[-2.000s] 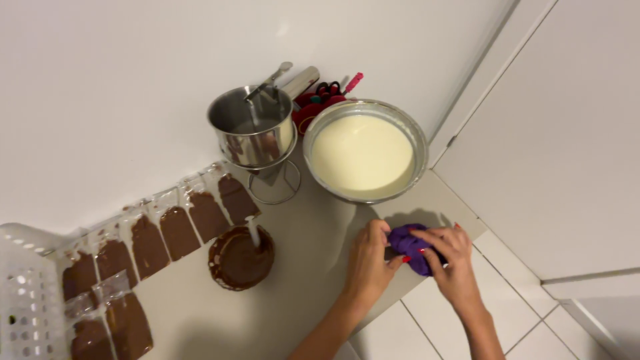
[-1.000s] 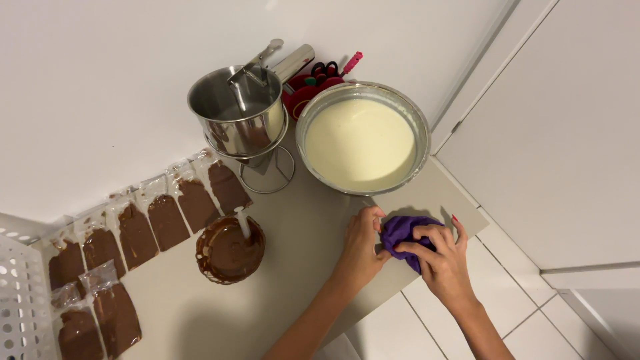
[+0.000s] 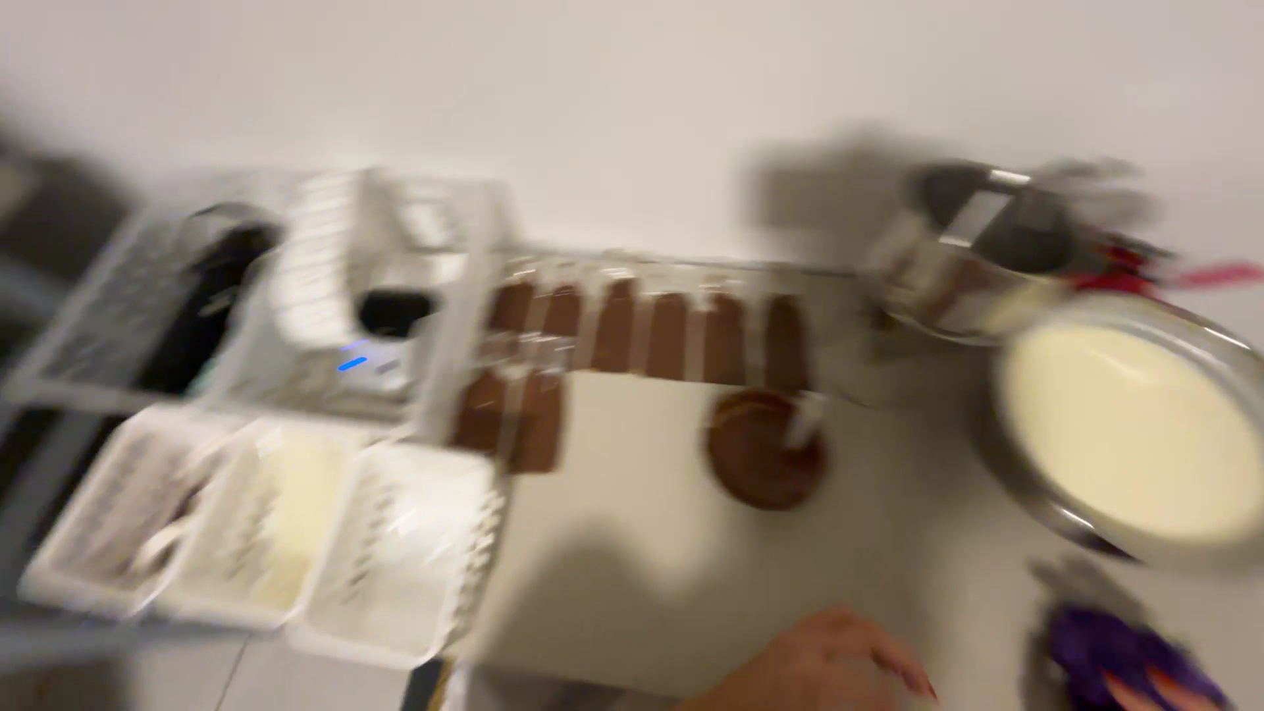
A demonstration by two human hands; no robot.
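The whole view is blurred. My left hand [image 3: 825, 657] is low in the middle, apart from the purple cloth [image 3: 1116, 647], and nothing shows in its fingers. At the bottom right corner, the fingers of my right hand [image 3: 1150, 691] rest on the cloth; whether they grip it is unclear. Above the cloth stands a metal bowl of pale cream liquid [image 3: 1131, 434]. A small bowl of melted chocolate [image 3: 760, 454] with a pale-handled utensil is up and left of the cloth. Chocolate-filled clear plastic bags [image 3: 671, 336] lie in a row along the wall, with more bags in front at the left.
A steel funnel-like pot [image 3: 987, 247] on a stand is at the back right, beside red-handled tools [image 3: 1126, 272]. White perforated baskets [image 3: 395, 563] stand at the left, before a wire rack [image 3: 89, 395] holding several items. The wall runs behind the counter [image 3: 632, 513].
The view has swung left, showing the baskets and rack. My left hand has come away from the purple cloth, which both hands were at before; my right hand is still at it.
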